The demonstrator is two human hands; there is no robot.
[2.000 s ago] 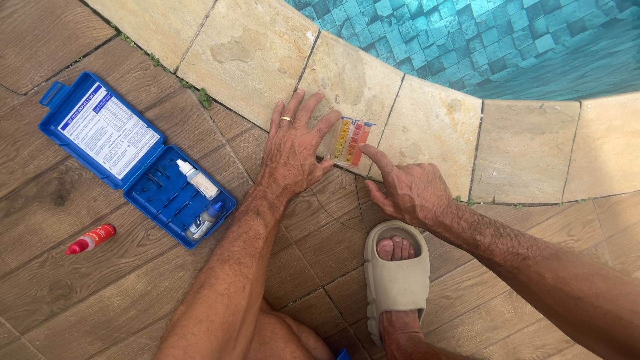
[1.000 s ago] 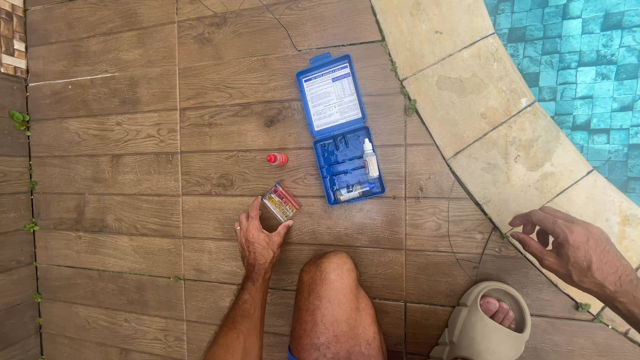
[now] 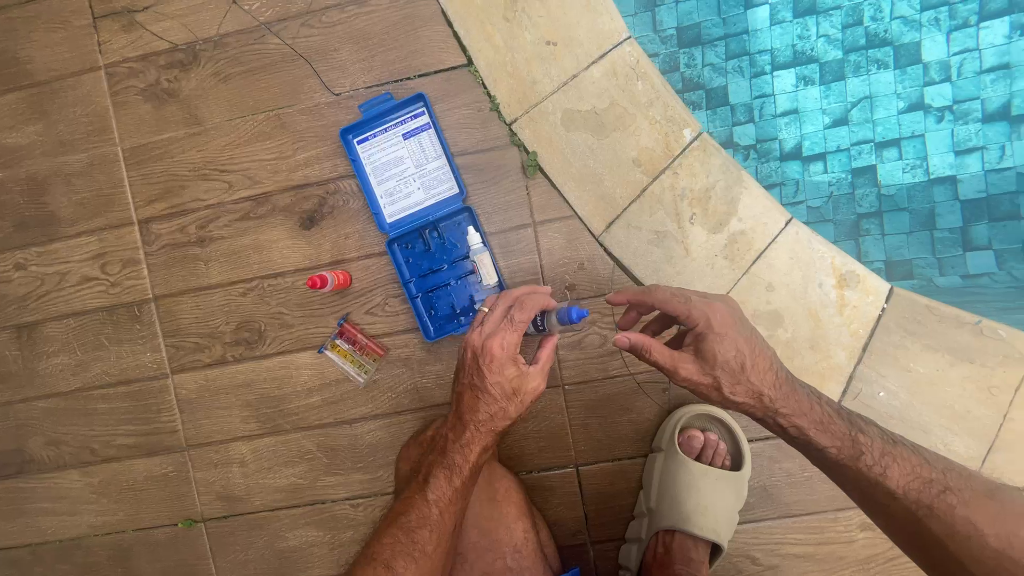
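Observation:
Between its thumb and fingers my left hand (image 3: 506,352) grips a small dropper bottle with a blue cap (image 3: 560,318), which points right. My right hand (image 3: 696,344) is just right of that cap, thumb and fingers apart, not touching it. A blue plastic test kit case (image 3: 404,280) lies open by my left fingers, with a printed sheet in its lid. One white-capped dropper bottle (image 3: 482,258) lies in the tray. Left of the case a red dropper bottle (image 3: 329,281) lies on its side. Below it lies the clear test cell (image 3: 353,350) with red and yellow colour scales.
Wood-look floor tiles (image 3: 264,400) surround the case. A curved stone pool edge (image 3: 664,180) runs down the right side, with the tiled pool water (image 3: 880,144) beyond it. My foot in a beige slide sandal (image 3: 688,488) is below my right hand.
My left hand has let go of the test cell, which now lies on the floor, and has taken hold of the blue-capped bottle, seen earlier in the tray. My right hand has come nearer to the left.

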